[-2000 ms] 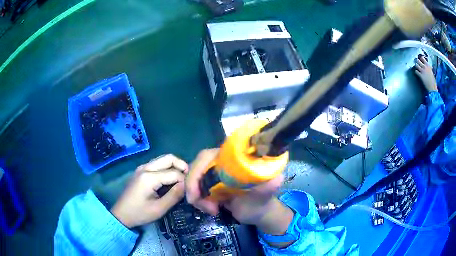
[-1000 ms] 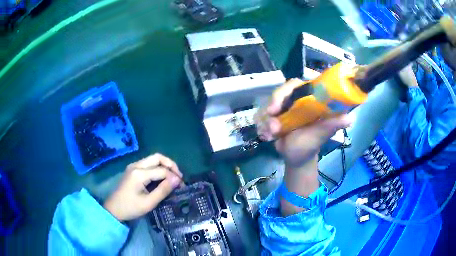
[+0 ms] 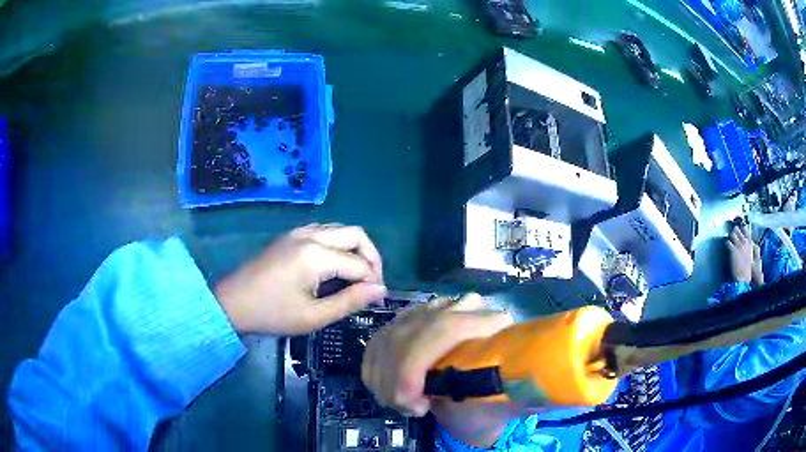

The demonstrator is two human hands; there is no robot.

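Note:
My right hand (image 3: 424, 353) grips the orange electric screwdriver (image 3: 539, 357) over the assembly fixture (image 3: 331, 397). The screwdriver's cable end points right; its tip is hidden behind my hand. The fixture is dark with silver parts and is cut off by the bottom edge. My left hand (image 3: 305, 278) is at the fixture's upper left edge, fingers curled and fingertips pinched together. A small dark patch shows between its thumb and fingers; I cannot tell whether it is a held part.
A blue parts bin (image 3: 256, 199) with small black parts stands beyond my left hand. Two screw feeders (image 3: 579, 190) stand ahead to the right. Dark housings (image 3: 513, 18) lie farther along the bench. A tray of modules is partly hidden at lower right. Another person's hand (image 3: 742, 252) shows at right.
The view has turned, so bin and feeders sit differently. My right hand has brought the screwdriver from the feeder's front back over the fixture. My left hand stays at the fixture's upper edge.

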